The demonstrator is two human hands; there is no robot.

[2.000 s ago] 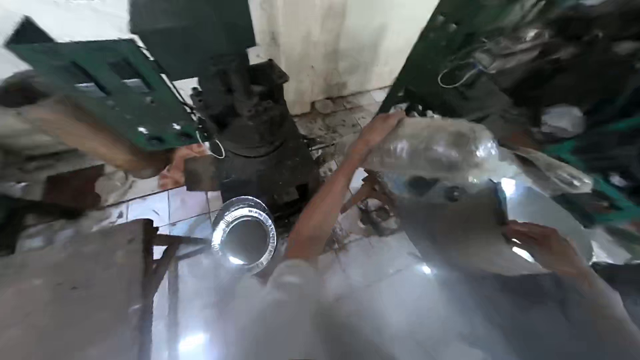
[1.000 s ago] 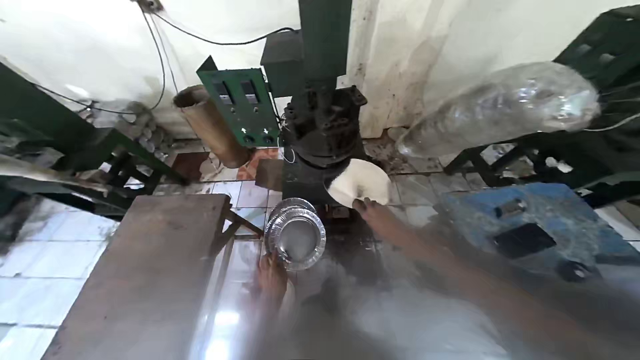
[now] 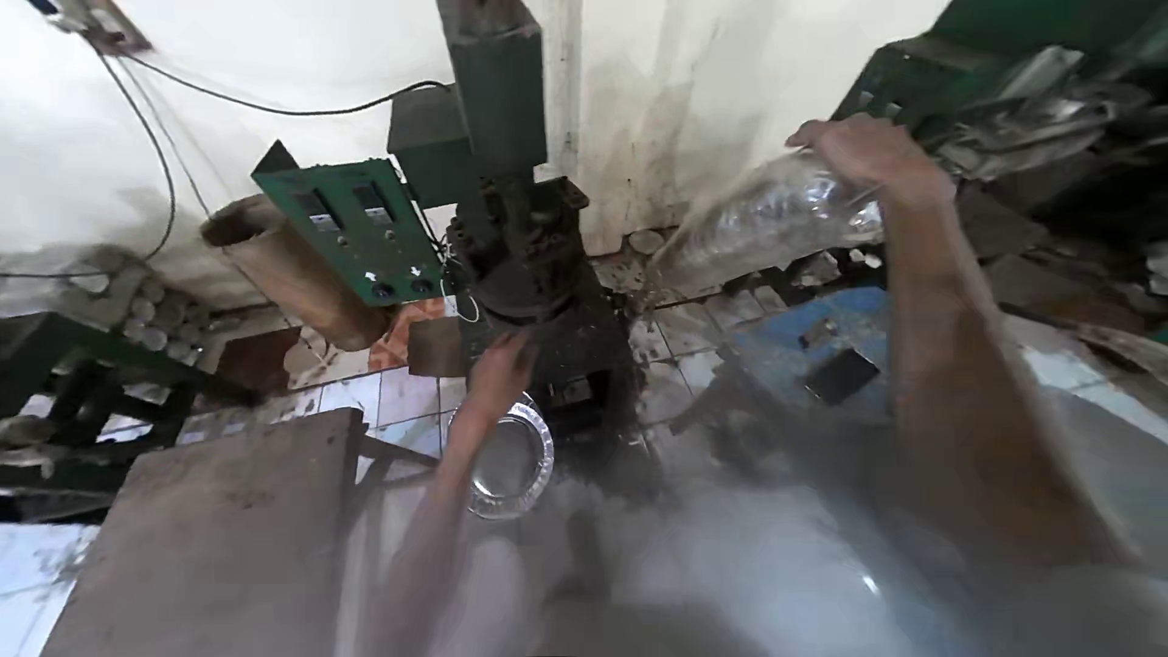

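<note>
My left hand [image 3: 502, 370] reaches to the front lower edge of a dark metal press [image 3: 529, 265]; its fingertips are hard to make out, and no held thing shows. Just below that hand lies a round silvery foil-like dish [image 3: 511, 461], partly covered by my forearm. At the upper right my right hand [image 3: 862, 155] rests on the top end of a long clear plastic bag or wrapped stack [image 3: 766, 219], its fingers bent over it. Whether those fingers grip the plastic cannot be told.
A green control box [image 3: 351, 228] with knobs stands left of the press, beside a brown cylinder [image 3: 292, 274]. A brown tabletop [image 3: 237, 511] is at lower left. Right of the press, a blue surface [image 3: 821, 338] carries a dark flat block [image 3: 841, 376]. Green machinery stands at the right.
My right hand has moved from a round whitish piece at the press up to the plastic bundle. My left hand has moved from the silvery dish up to the press. That whitish piece no longer shows.
</note>
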